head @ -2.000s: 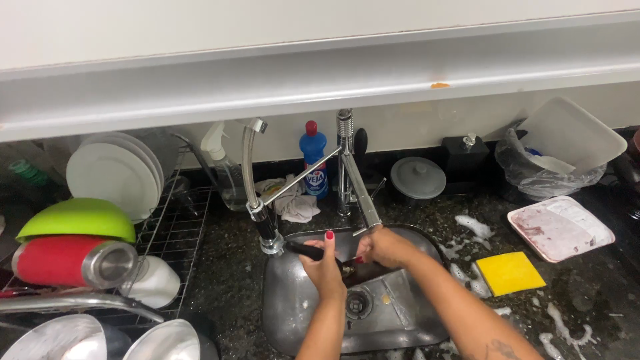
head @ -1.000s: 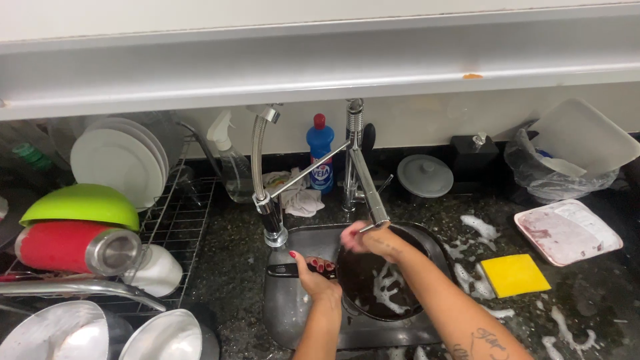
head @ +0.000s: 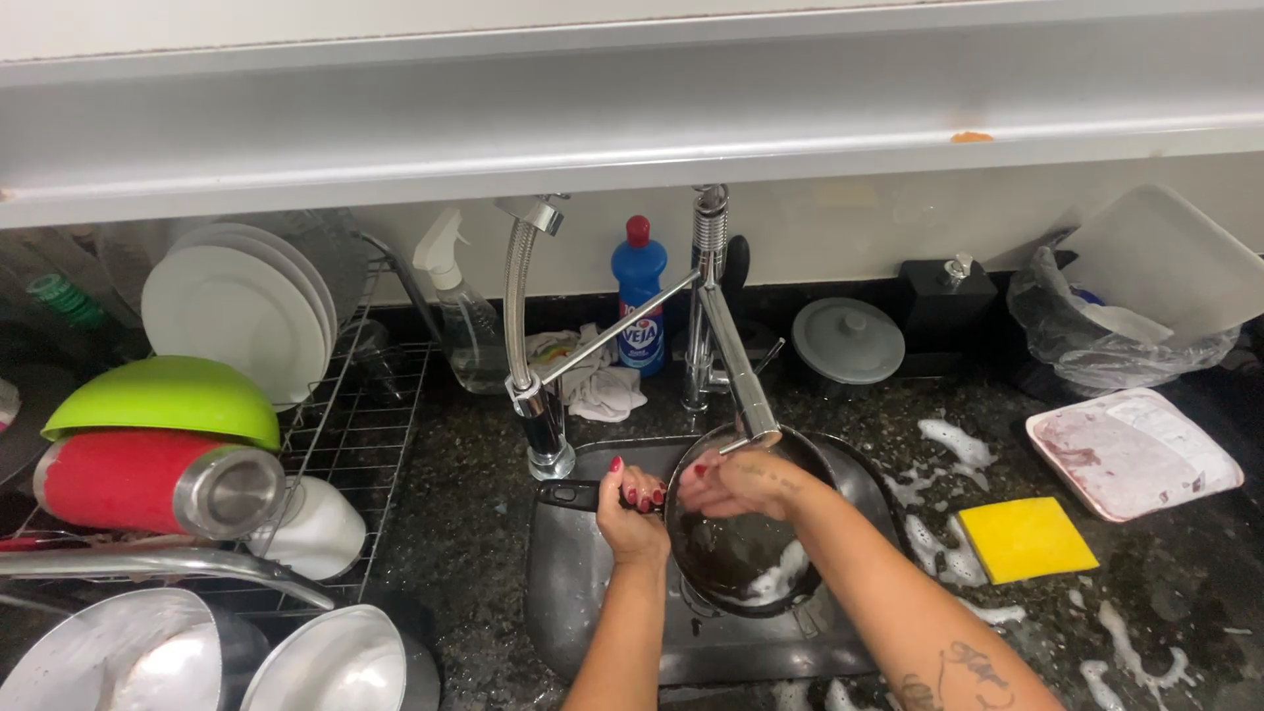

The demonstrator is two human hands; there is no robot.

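My left hand (head: pixel 634 509) grips the black handle of a dark frying pan (head: pixel 741 558), which is tilted over the steel sink (head: pixel 583 612). White suds lie on the pan's inner surface. Inside the pan's upper part is my right hand (head: pixel 726 484), its fingers loosely bent near the pan's surface, under the spout of the chrome faucet (head: pixel 736 365). I see nothing held in it. Right of the sink, a yellow sponge (head: pixel 1027 539) rests on the dark stone counter among patches of foam.
A wire dish rack (head: pixel 380 449) with white plates (head: pixel 237 316), a green bowl (head: pixel 168 400) and a red tumbler (head: pixel 128 484) is at left. Behind the sink stand a spray bottle (head: pixel 462 316) and blue cleaner bottle (head: pixel 640 296). A foam tray (head: pixel 1136 454) lies right. A shelf edge (head: pixel 632 109) crosses above.
The pan has turned from nearly edge-on, two seconds ago, to showing its inner surface. Since one second ago it is tilted differently, with the foam patch smaller.
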